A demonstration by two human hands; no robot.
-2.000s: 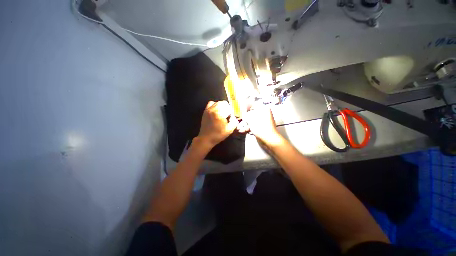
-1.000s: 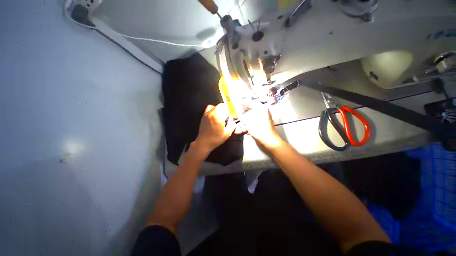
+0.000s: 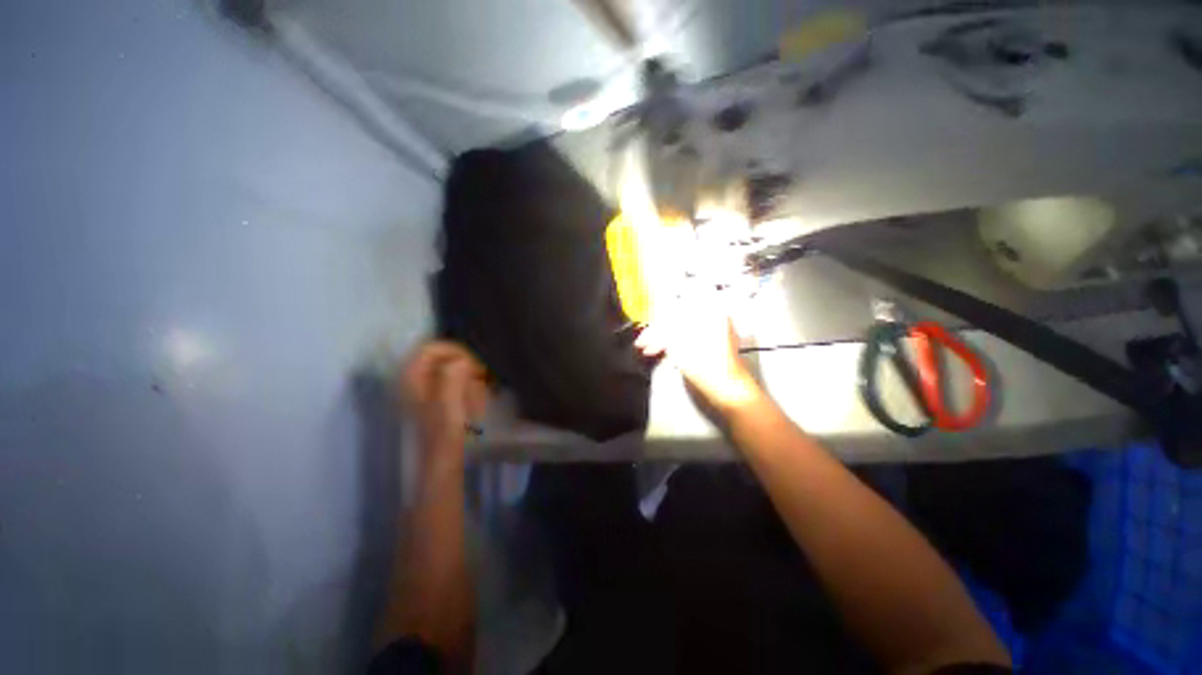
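Observation:
The black garment piece (image 3: 534, 290) lies on the pale machine table, left of the lit needle area. My left hand (image 3: 446, 382) is blurred at the cloth's lower left edge, fingers curled; whether it pinches cloth cannot be told. My right hand (image 3: 705, 350) is below the needle, partly washed out by glare, its fingertips at the cloth's right edge. The presser foot and needle are lost in glare. The yellow-orange lamp (image 3: 628, 270) stands just left of the glare.
Scissors with one red and one dark handle (image 3: 952, 376) lie right of my right hand. A dark strap (image 3: 989, 306) runs diagonally to the right. The white machine head (image 3: 910, 145) spans the top. A pale wall (image 3: 198, 343) is at left, a blue crate (image 3: 1160, 554) lower right.
My left hand has moved away from the needle area, left and down to the cloth's outer edge. My right hand stays near the needle. The whole view has shifted slightly and blurred.

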